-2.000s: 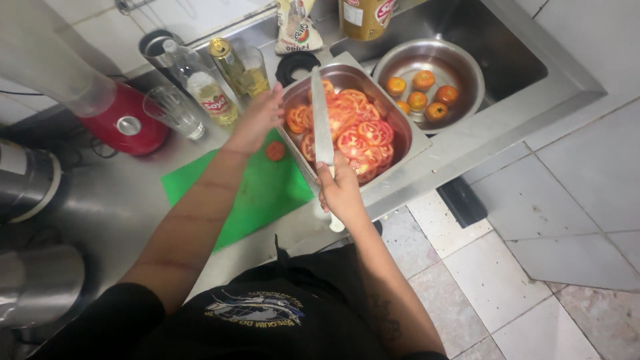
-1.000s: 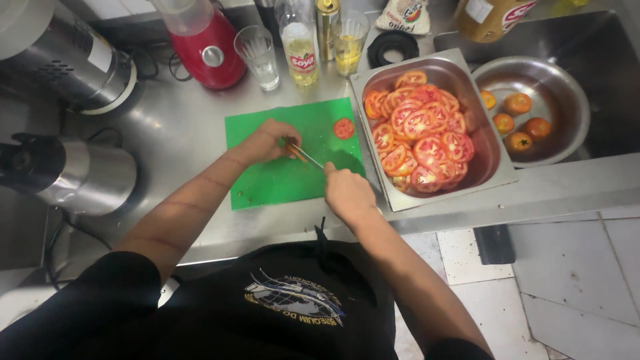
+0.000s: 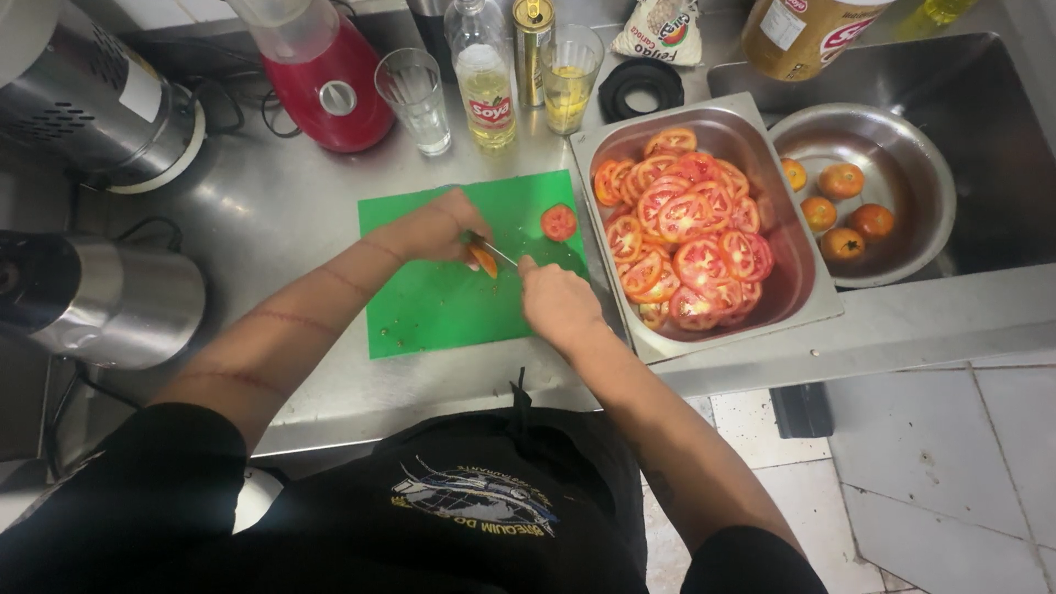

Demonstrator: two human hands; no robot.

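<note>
Over the green cutting board (image 3: 437, 305), my left hand (image 3: 445, 227) grips a piece of tomato (image 3: 483, 259), mostly covered by the fingers. My right hand (image 3: 559, 301) is closed on a kitchen knife (image 3: 500, 252), whose blade points left and meets the tomato piece. One tomato slice (image 3: 559, 223) lies flat near the board's right edge. Right beside the board, a rectangular steel pan (image 3: 788, 239) holds a heap of tomato slices (image 3: 689, 214). The knife's handle is hidden in my right hand.
Whole tomatoes (image 3: 841, 181) sit in a round steel bowl (image 3: 940, 190) in the sink (image 3: 998, 148). Behind the board stand a glass (image 3: 417, 99), an oil bottle (image 3: 487, 91), a can (image 3: 533, 54), another glass (image 3: 571, 82) and a red blender (image 3: 330, 91). Steel appliances (image 3: 136, 297) stand left.
Two seconds ago the knife was over the pan of slices and my left hand was open beside it. Both hands and the knife have since moved left to the board. The view has shifted.
</note>
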